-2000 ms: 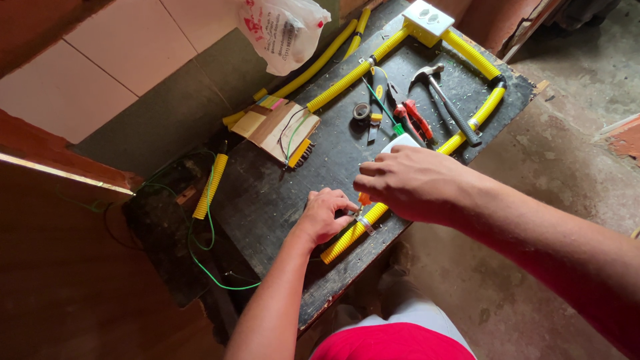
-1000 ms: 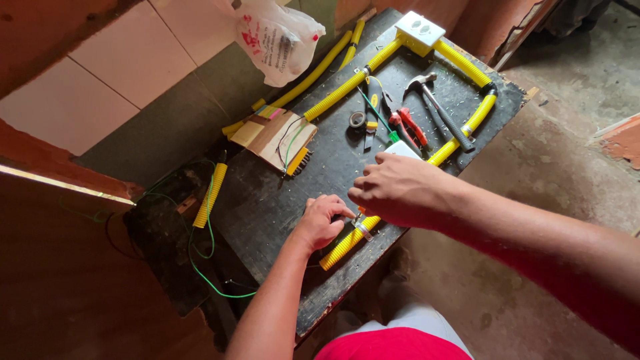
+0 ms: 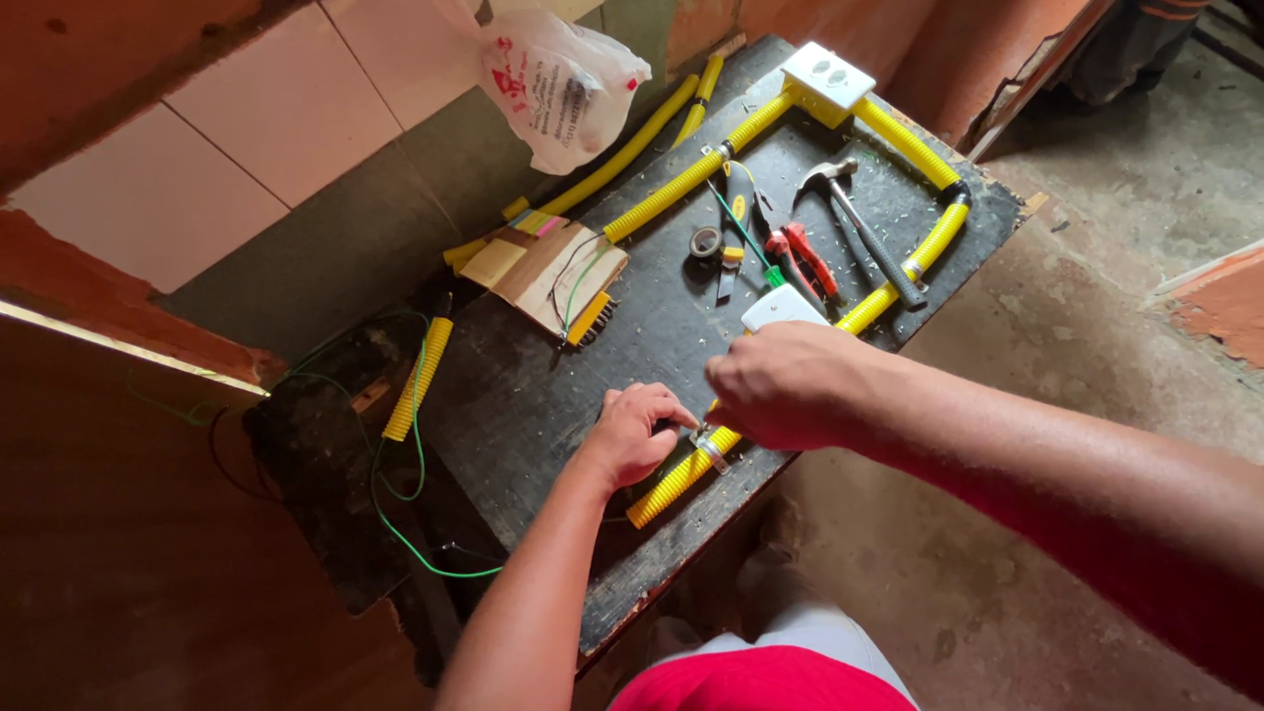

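My left hand (image 3: 642, 430) rests on the black board, its index fingertip at the near-left tab of a metal pipe clamp (image 3: 711, 452). That clamp lies across a yellow corrugated conduit (image 3: 671, 491) near the board's front edge. Just above the clamp, my right hand (image 3: 780, 385) is closed around a small orange-handled tool, mostly hidden, apparently a screwdriver. Whether my left fingers pinch a screw is not clear. Beyond my right hand sits a white-covered box (image 3: 783, 308), partly hidden, with conduit running from it to the upper right.
Farther back lie a claw hammer (image 3: 869, 232), red-handled pliers (image 3: 802, 259), a utility knife (image 3: 737, 212), a tape roll (image 3: 705, 242) and a green-handled screwdriver (image 3: 774, 277). A white outlet box (image 3: 828, 79), cardboard piece (image 3: 543, 272), loose conduit (image 3: 419, 380), green wire (image 3: 410, 548) and hanging plastic bag (image 3: 558, 89) surround them.
My right hand has turned slightly over the clamp, and the orange handle seen earlier is now mostly covered. My left hand has stayed at the clamp.
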